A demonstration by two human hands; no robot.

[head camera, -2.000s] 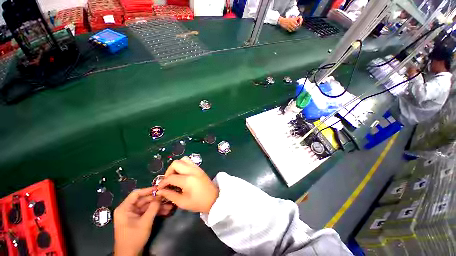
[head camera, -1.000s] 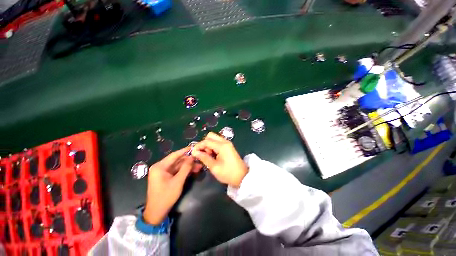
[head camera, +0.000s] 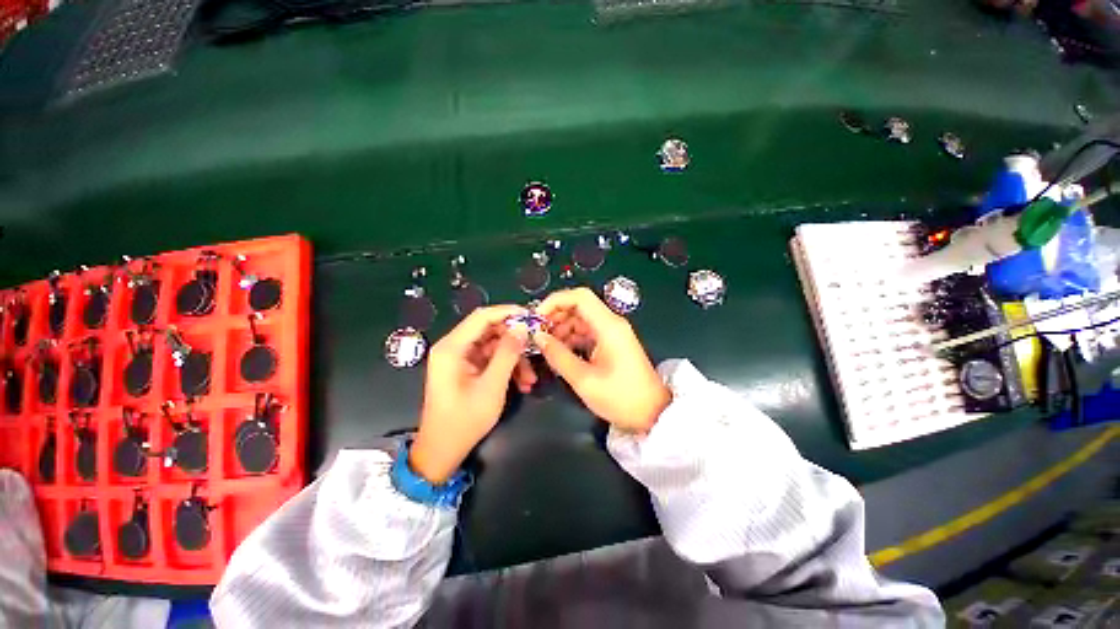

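My left hand (head camera: 464, 391), with a blue wrist strap (head camera: 426, 482), and my right hand (head camera: 604, 359) meet at the bench's middle. Their fingers hold one small round circuit board (head camera: 529, 324) between them; part of it is hidden by the fingertips. Black wired discs lie just beyond my hands, such as one (head camera: 469, 297) with its tail pointing away. Silvery round boards lie left of my left hand (head camera: 405, 347) and right of my right hand (head camera: 622, 294). A darker, reddish round board (head camera: 536, 198) lies farther back.
The red compartment tray (head camera: 306, 369) at left holds many black discs. A white tray (head camera: 847, 369) at right bears dark parts. The glue syringe with green cap (head camera: 1042, 226), blue-and-white objects and a yellow item are there. A person's sleeve (head camera: 19, 541) shows at lower left.
The view has turned left and down, so more of the red tray shows and the bench things sit farther right. My hands still hold the small round board together.
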